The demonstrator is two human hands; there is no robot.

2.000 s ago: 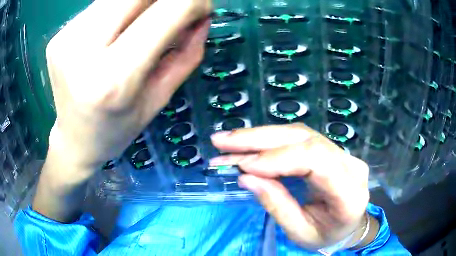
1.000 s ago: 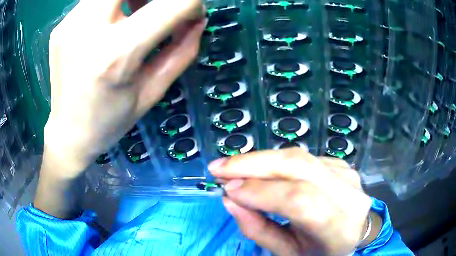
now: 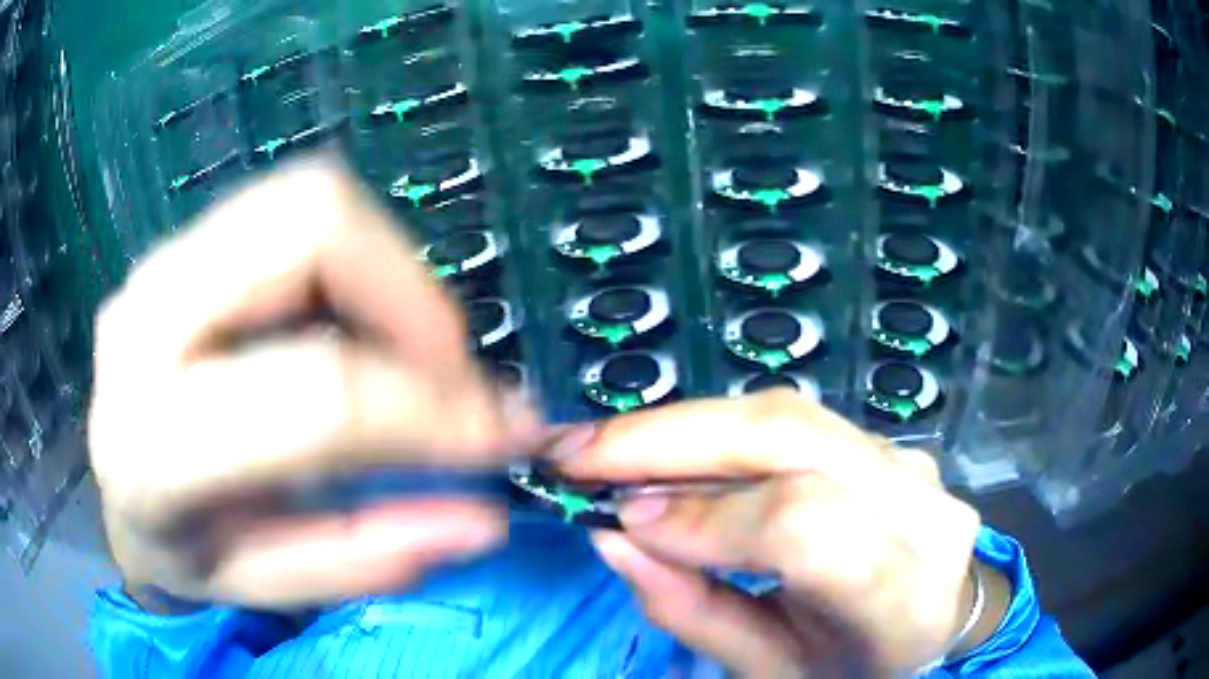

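Note:
My right hand (image 3: 782, 517) pinches a round component (image 3: 573, 501) between thumb and fingers, just above the near edge of the blister tray. The component is dark with a green patch and is held tilted. My left hand (image 3: 292, 398) is blurred, its fingertips close to the component's left side; whether they touch it I cannot tell. The clear blister tray (image 3: 690, 146) lies in front of me with rows of black discs with pale rings and green patches. My hands hide its near left pockets.
More clear trays with dark parts stand at the right (image 3: 1087, 265) and at the far left edge (image 3: 24, 265). Green mat (image 3: 100, 33) shows at the back left. My blue sleeves and smock are along the near edge.
My left hand has come down and toward me from the tray's upper left to beside the component, uncovering back left pockets. My right hand has moved slightly nearer to me, still pinching the component.

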